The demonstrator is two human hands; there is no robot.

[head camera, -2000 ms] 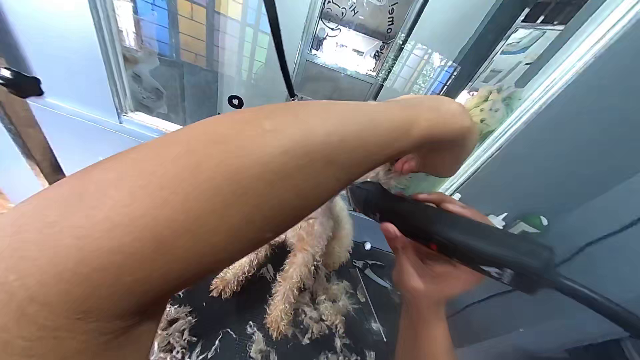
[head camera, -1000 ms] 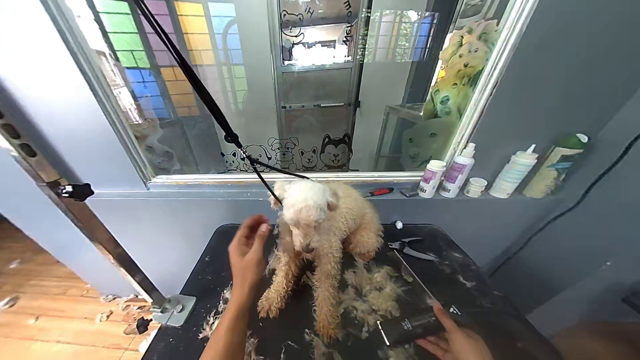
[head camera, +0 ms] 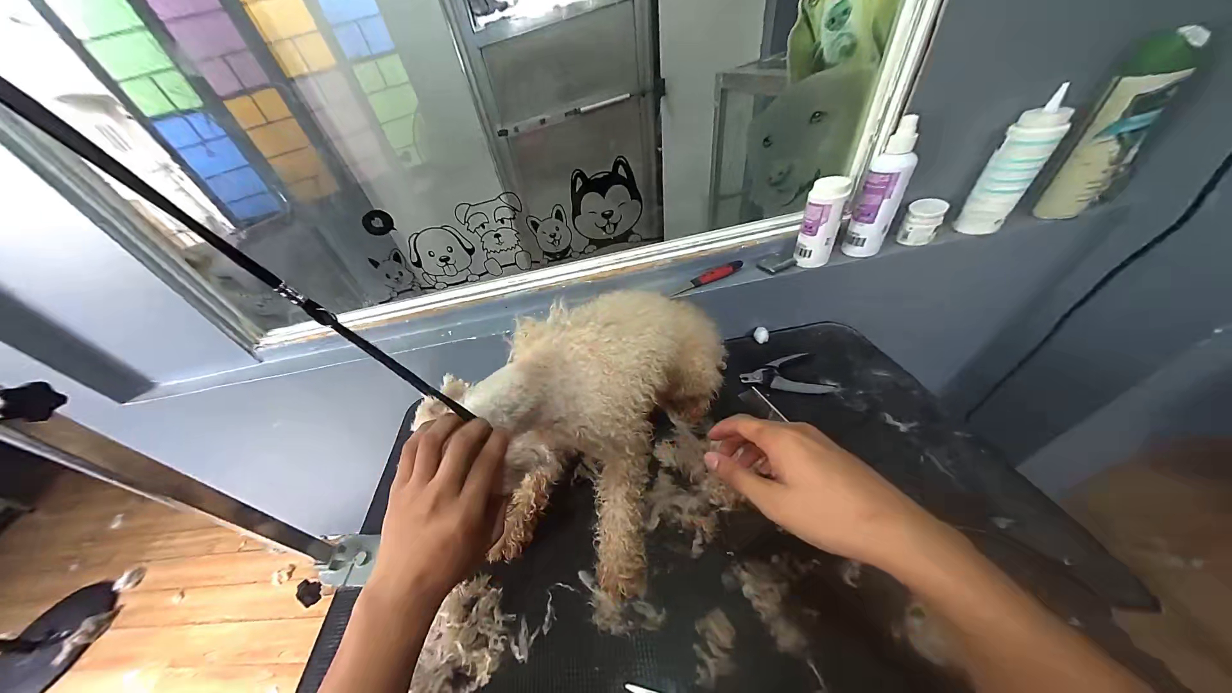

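A curly-haired cream dog (head camera: pixel 616 366) is on a black grooming table (head camera: pixel 866 385), its head turned to the left. My left hand (head camera: pixel 448 481) lies over the dog's head, beside the lower end of a black grooming loop (head camera: pixel 385 358); its fingertips are hidden, so its hold is unclear. My right hand (head camera: pixel 770 472) hovers beside the dog's hind leg, fingers curled and apart with nothing seen between them. Clumps of cut fur (head camera: pixel 462 635) lie around the dog's legs. Nail clippers (head camera: pixel 789 377) rest beyond my right hand.
A steel grooming arm (head camera: pixel 192 491) is clamped at the table's left edge. On the ledge below the window are a red-handled tool (head camera: pixel 714 276), a white spray bottle (head camera: pixel 881 192), a small jar (head camera: pixel 922 221) and several other bottles. A black cable (head camera: pixel 1107 279) hangs along the right wall.
The black clipper, held in my right hand two seconds ago and near it on the table one second ago, is no longer seen. My left hand has moved onto the dog's head, which has turned left.
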